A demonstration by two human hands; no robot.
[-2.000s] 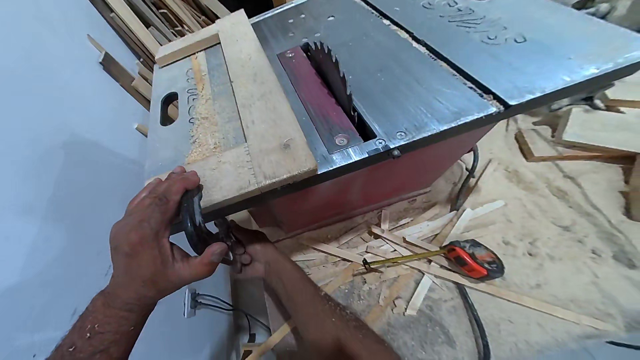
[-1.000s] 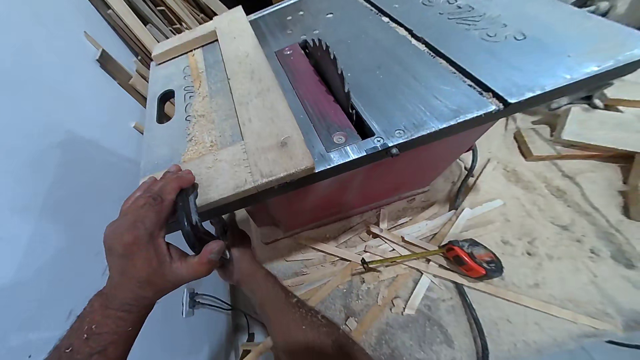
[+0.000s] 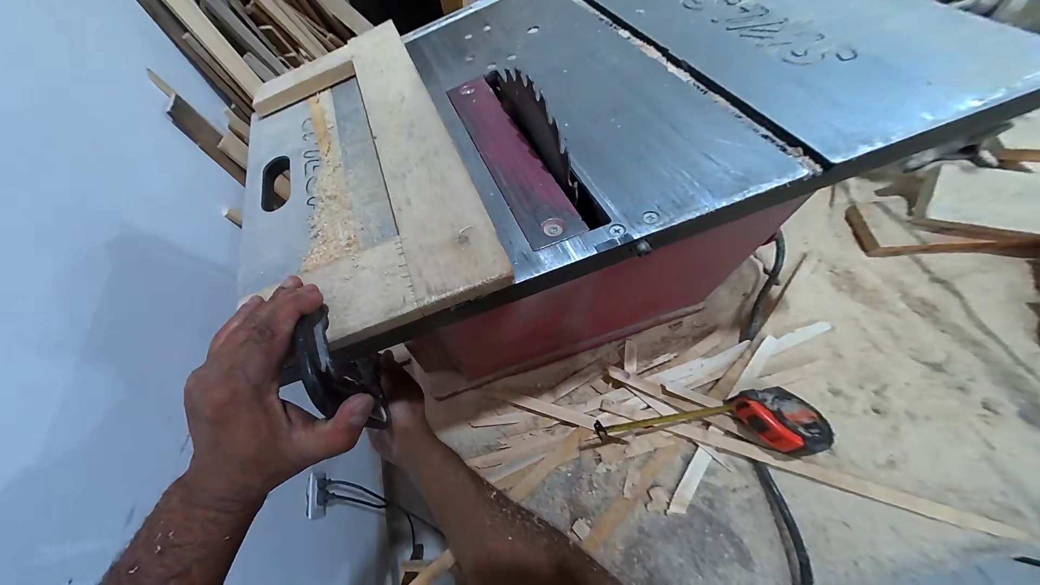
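Note:
A black metal C-clamp (image 3: 318,357) sits at the near left corner of the table saw's metal top (image 3: 682,138), over the end of a wooden fence (image 3: 435,175). My left hand (image 3: 260,390) grips the clamp's frame, fingers above and thumb at its lower part. Beneath the table edge, my right hand (image 3: 398,406) is at the clamp's lower end, its fingers largely hidden. To the right of the fence, the toothed circular saw blade (image 3: 532,126) stands up beside a red insert plate (image 3: 516,162). Sawdust (image 3: 331,215) lies left of the fence.
An orange and black tape measure (image 3: 780,420), partly extended, rests on wood offcuts (image 3: 650,390) on the dusty floor. A black cable (image 3: 784,512) runs nearby. The wall (image 3: 106,244) is close on the left, with a socket (image 3: 315,496) low down. Boards (image 3: 244,41) lean behind the saw.
My right hand and forearm have shifted slightly under the table edge. My left hand stays on the clamp, and the wooden fence has not plainly moved.

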